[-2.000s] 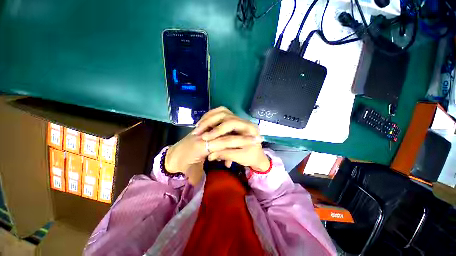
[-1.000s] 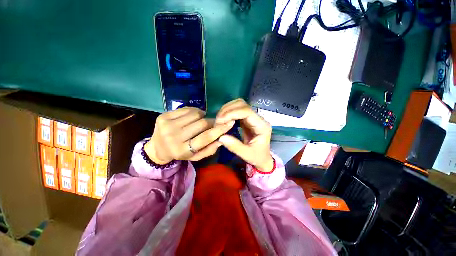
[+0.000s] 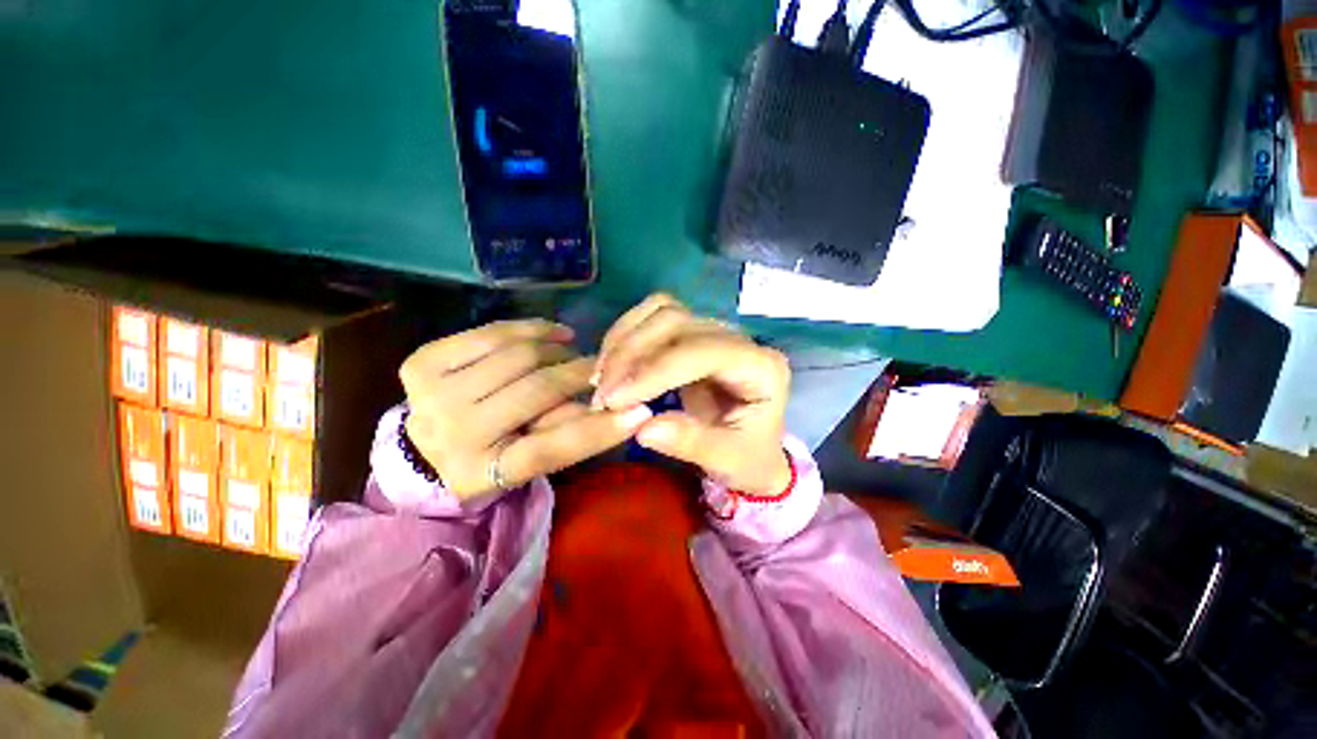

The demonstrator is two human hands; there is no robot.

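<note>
My left hand (image 3: pixel 498 409) and my right hand (image 3: pixel 699 393) meet above my lap, in front of the bench edge. The left fingers are extended and slightly apart. The right thumb and fingers are bent around the left fingertips; whether anything small is between them is hidden. A smartphone (image 3: pixel 520 159) with a dark screen lies on the green mat beyond my left hand. A black set-top box (image 3: pixel 825 162) with a small green light lies on a white sheet (image 3: pixel 953 217), with black cables (image 3: pixel 833 29) in its far edge. Neither hand touches the phone or box.
A second black box (image 3: pixel 1080 123) and a remote control (image 3: pixel 1086 272) lie to the right. An open orange retail box (image 3: pixel 1199 325) is at the far right. A carton (image 3: pixel 65 462) with orange-and-white boxes (image 3: pixel 217 484) stands at the left. A black chair (image 3: pixel 1062 505) is below right.
My clasped hands have come apart, with only the fingers still meeting. The phone and set-top box appear higher in the picture as the view has shifted.
</note>
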